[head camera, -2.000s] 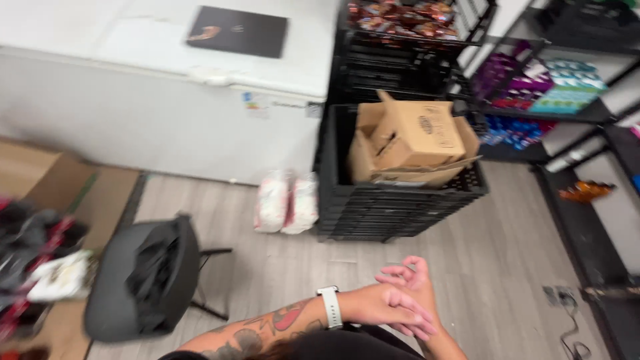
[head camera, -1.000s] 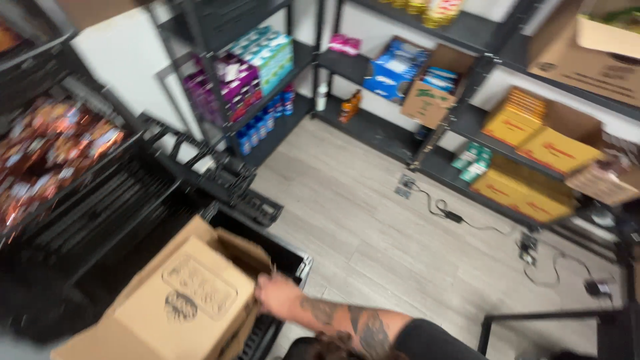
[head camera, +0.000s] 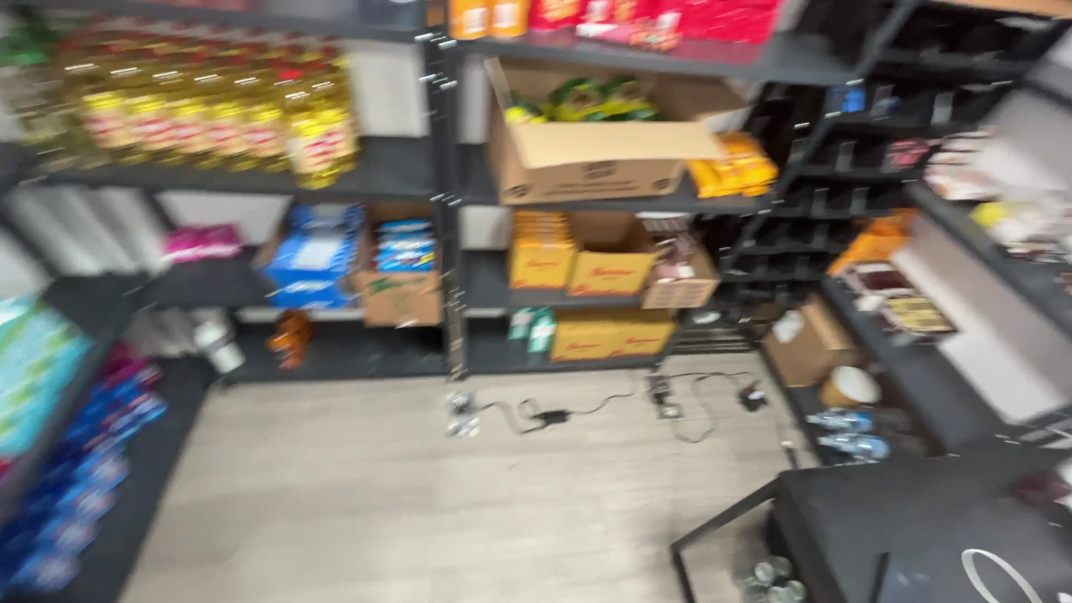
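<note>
Neither my left hand nor my right hand shows in the head view at this moment. The view is blurred. Ahead, a large open cardboard box (head camera: 599, 163) with green and yellow packs stands on a black shelf. Bottles of yellow oil (head camera: 201, 117) line the shelf at the upper left. Lower down are a blue box (head camera: 314, 260), a cardboard box with blue packs (head camera: 402, 293) and several yellow cartons (head camera: 540, 260). Orange packs (head camera: 733, 167) lie right of the large box.
Black cables with adapters (head camera: 551, 416) lie on the wood-look floor (head camera: 377, 502). A black table (head camera: 921, 511) stands at the lower right. Blue bottles (head camera: 75, 502) fill the low left shelf. On the right shelving are a cardboard box (head camera: 808, 343) and clear bottles (head camera: 850, 444).
The view has swung far right to the shelves. My hands, together two seconds ago, then one at the cardboard box in the black crate, have left the view, as has that crate.
</note>
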